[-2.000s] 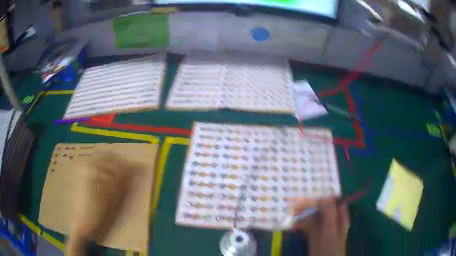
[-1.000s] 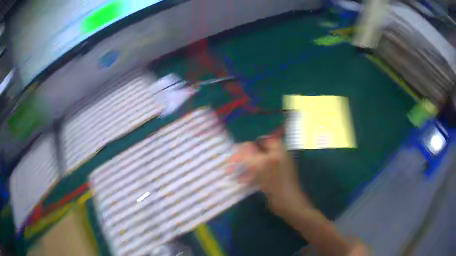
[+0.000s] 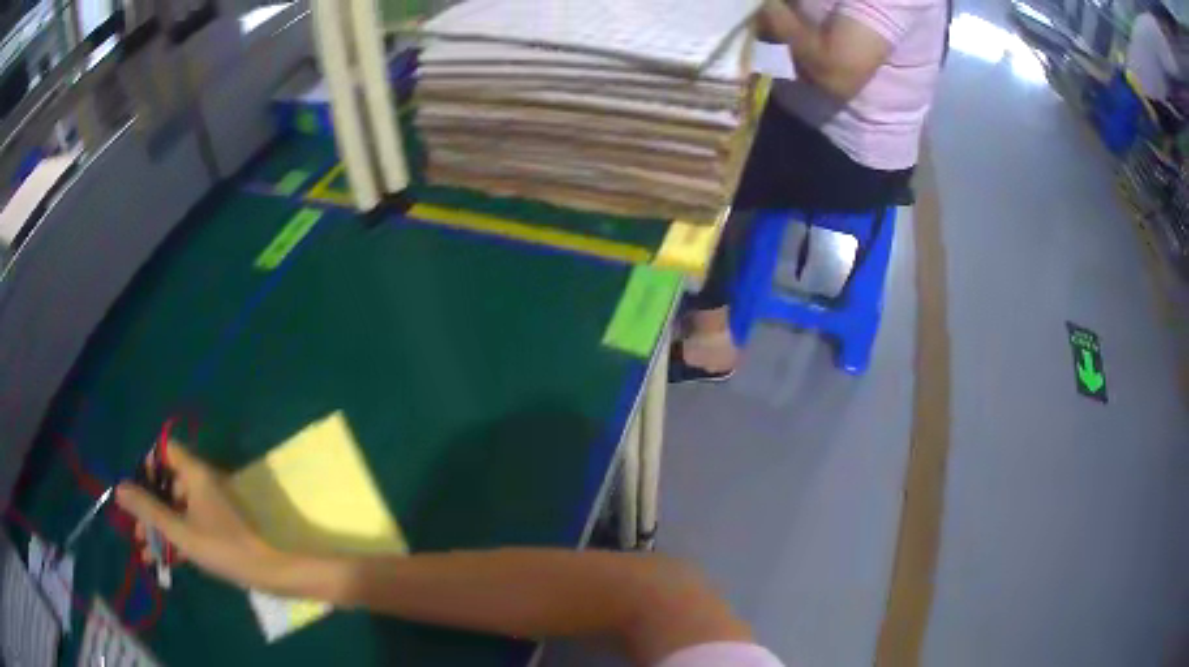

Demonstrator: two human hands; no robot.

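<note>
My right hand (image 3: 189,521) is at the lower left, over the green mat, with the forearm reaching in from the bottom. It is closed around the test probe (image 3: 159,545); the pale end points down and a red lead runs near it. The yellow label sheet (image 3: 326,495) lies beside and partly under my hand and wrist. A thin grey tool, tweezers or pen (image 3: 86,519), lies left of the hand near a white paper scrap (image 3: 52,584). Only a corner of the white working tray (image 3: 110,641) shows at the bottom edge. My left hand is out of the picture.
A tall stack of layered trays (image 3: 580,124) stands at the bench's far end, beside pale posts (image 3: 359,104). A seated person in a pink top (image 3: 880,78) is beyond it on a blue stool (image 3: 822,293). The bench edge borders a grey floor with a brown stripe.
The view has swung far to the right, so the monitor and most of the trays have left the picture. My left hand, seen two seconds ago over the brown board, is gone from view.
</note>
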